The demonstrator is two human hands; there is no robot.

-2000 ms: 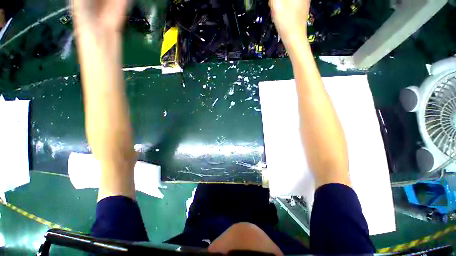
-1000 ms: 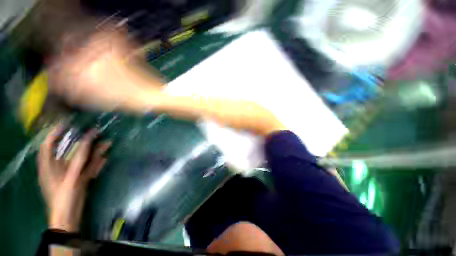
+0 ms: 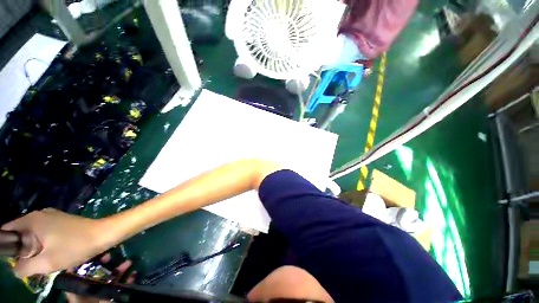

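Observation:
My right hand is at the far left, its fingers wrapped around a thick brownish-grey glue dispenser that is cut off by the picture's edge. My left hand is low at the left, partly hidden by a dark bar along the bottom edge. Its fingers are around a small circuit board with shiny and pale parts, just right of and below my right hand. A black cord lies on the green bench to the right of the board. The dispenser's tip cannot be told clearly.
A white sheet lies under and beyond my right forearm. A black pile of adapters with yellow spots is at the left. Beyond are a white post, a white fan, a blue stool-like thing and an open carton.
The view has swung right. The earlier blur has cleared. My right hand now shows holding the dispenser close to the board in my left hand; two seconds ago both arms reached toward the pile.

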